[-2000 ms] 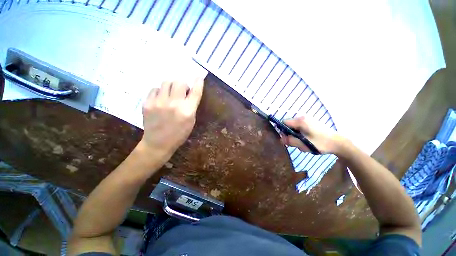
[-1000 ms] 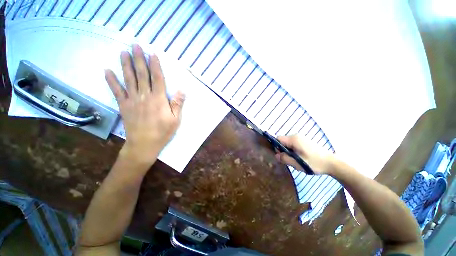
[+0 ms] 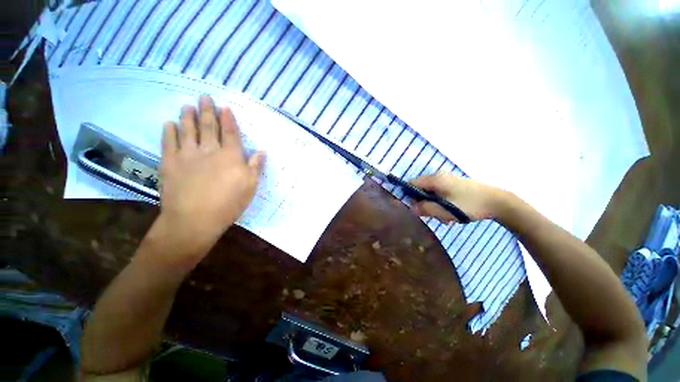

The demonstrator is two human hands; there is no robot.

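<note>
White paper pattern [image 3: 298,179] with fine printed lines lies in front of me, with striped fabric [image 3: 253,45] beyond it. My left hand [image 3: 207,168] is bare and presses flat on the pattern, fingers spread. My right hand [image 3: 455,195] holds black-handled shears [image 3: 406,188]; their blades lie along the pattern's far edge, where it meets the stripes. A metal weight [image 3: 104,160] with a bar handle sits on the pattern, partly hidden by my left hand.
A second weight [image 3: 317,347] lies near the table's front edge. A striped flap [image 3: 485,261] hangs below my right forearm on the brown table [image 3: 395,298]. A large white sheet [image 3: 522,97] lies beyond. Striped cloth [image 3: 650,272] is bundled at the far right.
My left hand has gone from curled at the pattern's edge to flat on it. The shears' blades have moved further left along the pattern edge. The view has shifted, showing more table at left.
</note>
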